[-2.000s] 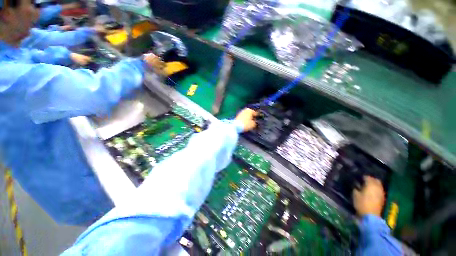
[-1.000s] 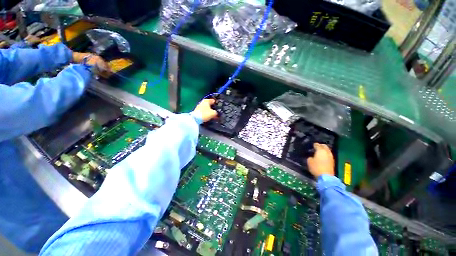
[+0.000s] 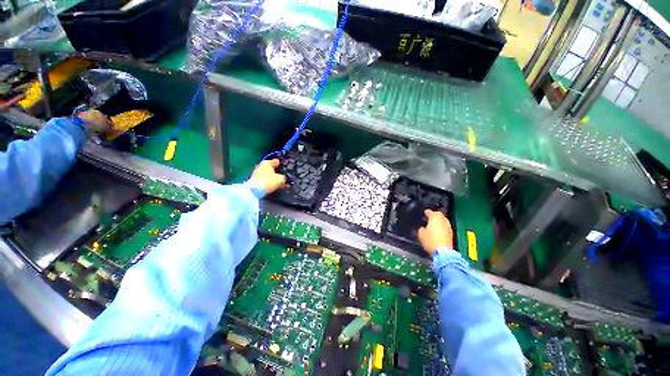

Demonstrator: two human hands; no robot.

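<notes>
My left hand (image 3: 267, 177) is at the left edge of the left bin (image 3: 307, 170), its fingertips at the dark grey block components. My right hand (image 3: 436, 230) is over the front of the right bin (image 3: 416, 199), fingertips down at dark pieces. Whether either hand grips a piece cannot be told. The middle bin of silver-white components (image 3: 356, 198) lies between them, untouched. A green circuit board (image 3: 283, 297) crowded with small parts lies below my hands in a black carrier, partly behind my left sleeve.
More boards lie left (image 3: 136, 233) and right (image 3: 386, 323) on the conveyor. A neighbour's hand (image 3: 95, 121) is at a bin of yellow components (image 3: 131, 120). The blue coiled cord (image 3: 323, 77) hangs to my left wrist. The upper shelf holds plastic bags (image 3: 297, 59) and a large black bin (image 3: 422, 42).
The view has turned right, so the bins and boards sit further left in it. Both hands remain at the same two bins. The neighbour's arm has shifted left in view.
</notes>
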